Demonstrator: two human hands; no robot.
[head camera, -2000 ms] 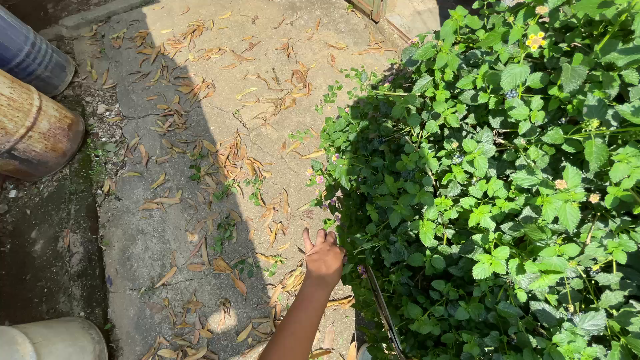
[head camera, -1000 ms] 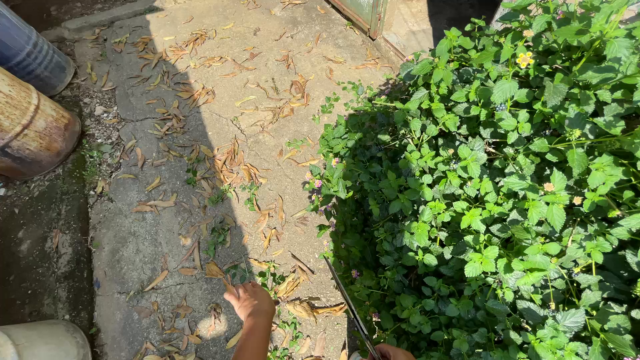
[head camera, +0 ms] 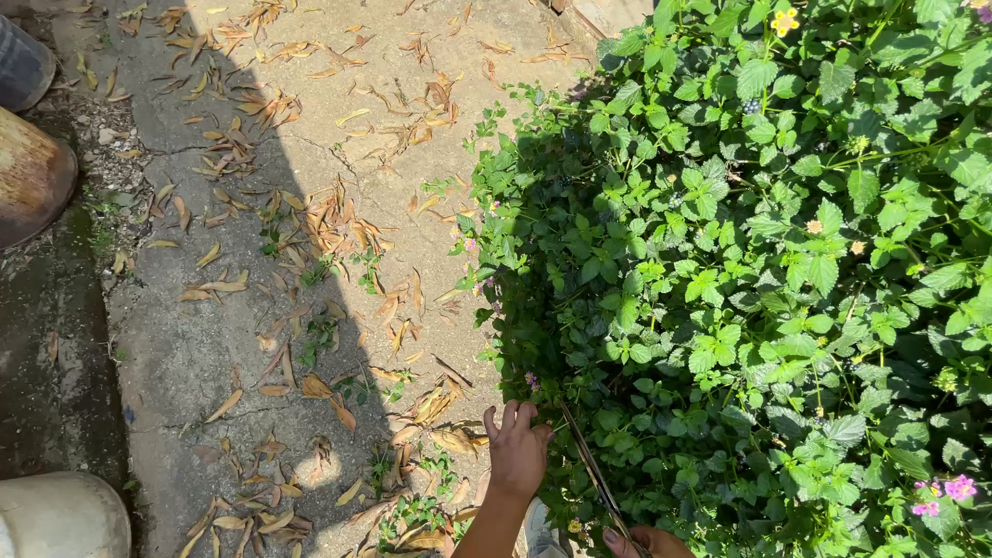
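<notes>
A dense lantana bush [head camera: 697,287] with green leaves and small pink and yellow flowers fills the right side. My left hand [head camera: 518,449] is at the bush's lower left edge, fingers bent against a leafy sprig; whether it pinches a stem is unclear. Just right of it, a long narrow metal blade [head camera: 590,465] points up and left along the foliage. My right hand [head camera: 647,542], partly cut off by the bottom edge, is closed around the lower end of this bladed tool. The tool's full shape is hidden.
Cracked concrete paving [head camera: 426,163] runs along the left of the bush, scattered with dry leaves [head camera: 341,221] and cut green sprigs [head camera: 418,515]. At the left edge stand a rusty cylindrical container [head camera: 31,178], a dark one [head camera: 23,66] and a pale one [head camera: 66,515]. A shoe [head camera: 540,531] shows below.
My left hand has moved right, from over the paving back to the bush's edge. Several green sprigs now lie low on the paving where the oldest frame shows fewer.
</notes>
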